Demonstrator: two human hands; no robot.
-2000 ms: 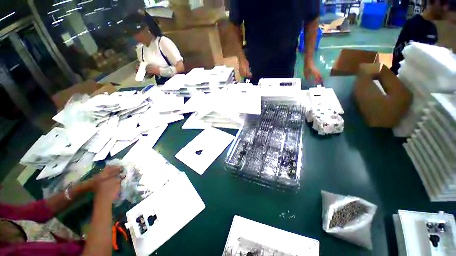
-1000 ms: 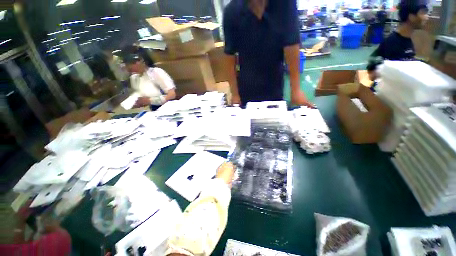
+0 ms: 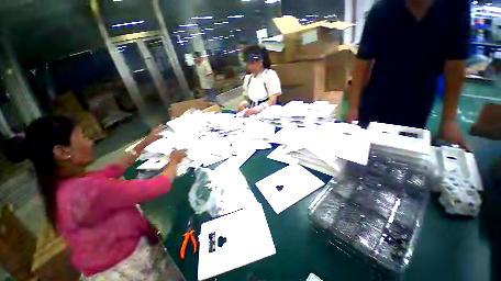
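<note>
Neither of my hands is in the picture. A clear, shiny blister tray [image 3: 379,206] lies in front, right of centre, with dark parts in some pockets; its outline is blurred. A white panel [image 3: 291,189] with a black clover-shaped cutout lies flat, left of the tray. Nearer the bottom, another white panel [image 3: 241,239] has a dark component beside its cutout. Orange-handled pliers [image 3: 188,244] lie just left of that panel. The corner of a white thing [image 3: 313,277] shows at the bottom edge.
A person in pink [image 3: 110,197] reaches over the loose panels [image 3: 214,134] at left. Crumpled plastic film [image 3: 202,192] lies nearer. A person in dark clothes [image 3: 412,66] stands behind the tray. A patterned bundle [image 3: 460,184] is at right, cartons [image 3: 302,71] behind.
The view has turned left. The cream-sleeved arm at the tray's left edge one second ago is gone from view. The screw bag and stacked panels are out too; the person in pink now shows.
</note>
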